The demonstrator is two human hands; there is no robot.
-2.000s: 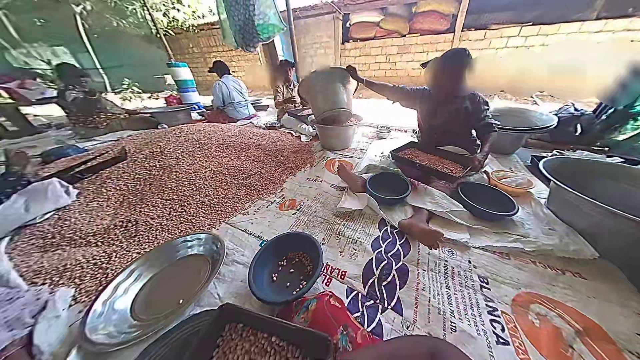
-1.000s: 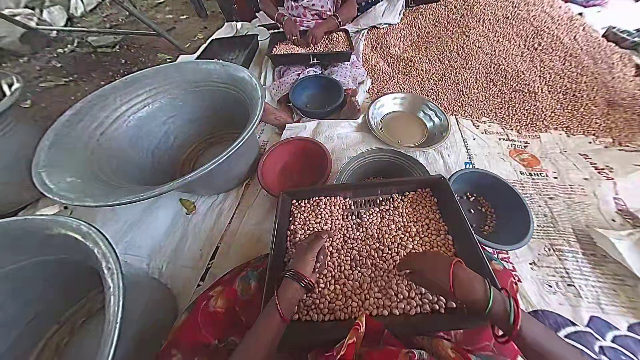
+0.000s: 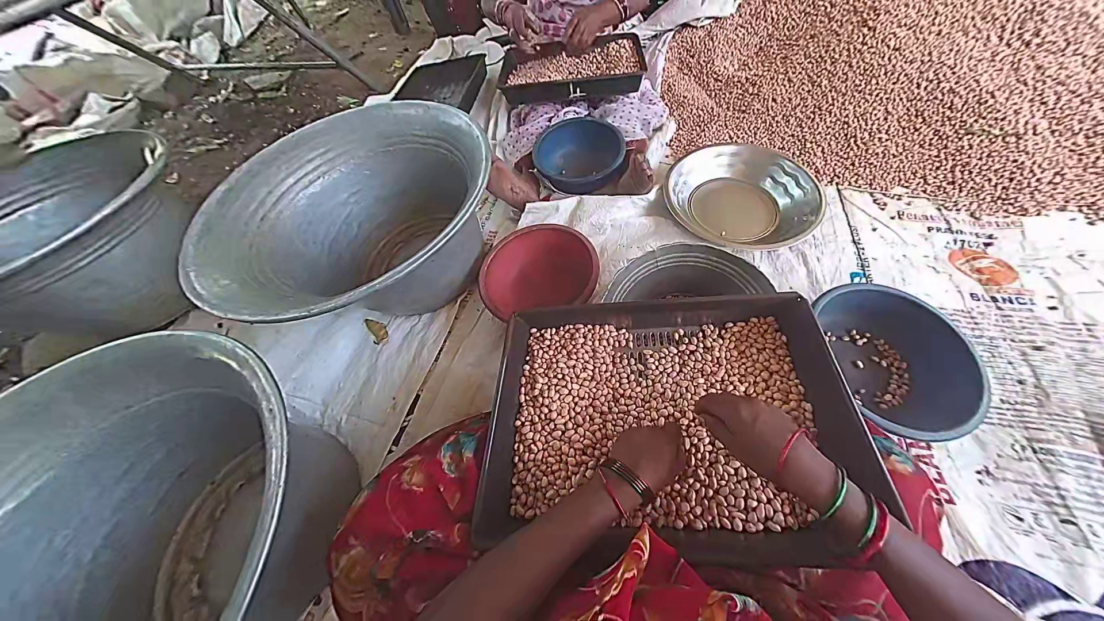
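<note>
A black slotted tray [image 3: 498, 448] full of shelled peanuts [image 3: 569, 405] rests on my lap over red flowered cloth. My left hand [image 3: 651, 453], with dark and red bangles at the wrist, is on the peanuts near the tray's middle, its fingertips hidden. Just to its right, my right hand [image 3: 750, 431], wearing red and green bangles, also touches the peanuts with its fingers curled down and partly hidden. Whether either hand grasps any peanuts cannot be seen. A blue-grey bowl [image 3: 931, 345] right of the tray holds some peanuts.
Large metal basins [image 3: 319, 198] stand at left. Beyond my tray are a red bowl [image 3: 539, 267], a grey ribbed bowl [image 3: 690, 272] and a steel dish [image 3: 746, 194]. A co-worker's hands [image 3: 586, 24] are over another tray [image 3: 573, 86], behind a blue bowl [image 3: 580, 155]. A peanut heap [image 3: 880, 95] spreads at upper right.
The view has swung down to my tray since the oldest frame. Since one second ago, my left hand has moved right across the peanuts, closer to my right hand.
</note>
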